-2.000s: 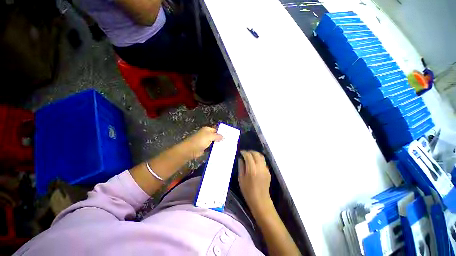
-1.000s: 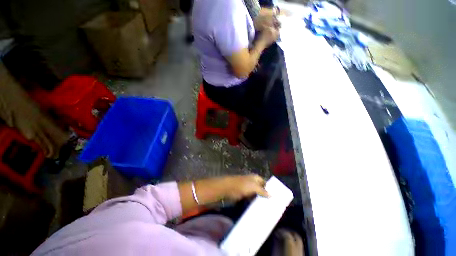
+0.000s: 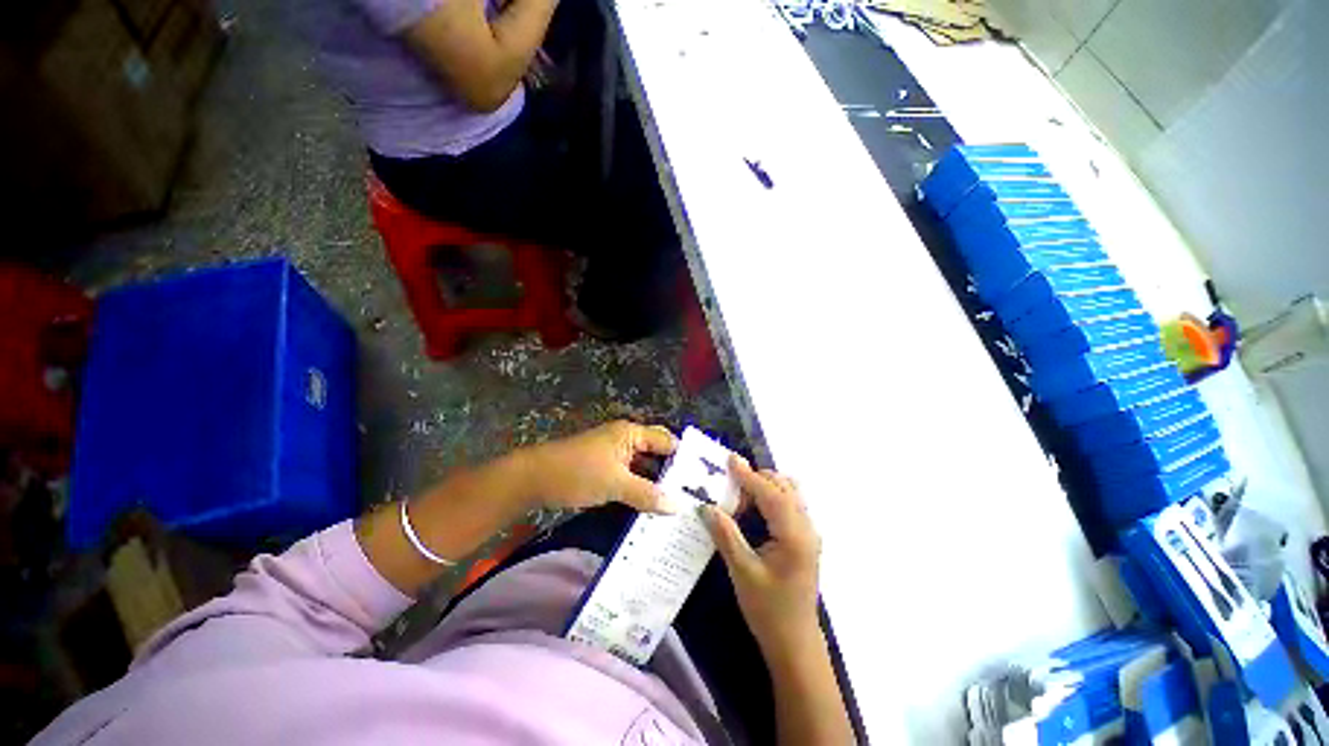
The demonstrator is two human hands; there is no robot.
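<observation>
A slim retail box (image 3: 636, 590) lies slanted over my lap, its white back with small print facing up. Its hang tab end, with a dark shaped hole, points away from me. My left hand (image 3: 620, 469) grips the box's left edge near that end, thumb on the face. My right hand (image 3: 767, 532) holds the right side of the same end, with thumb and fingers at the tab. The inside of the box is hidden.
The white bench (image 3: 860, 364) runs along my right, with a small dark object (image 3: 759, 174), a blue row of packed cartons (image 3: 1079, 321) and fanned flat cartons (image 3: 1108, 692). A blue crate (image 3: 197, 394) stands at left. A coworker (image 3: 437, 73) sits on a red stool (image 3: 474, 299).
The view swung left, then back. My right hand has come up from beside the box onto its upper end. The box's printed back and tab hole now show clearly.
</observation>
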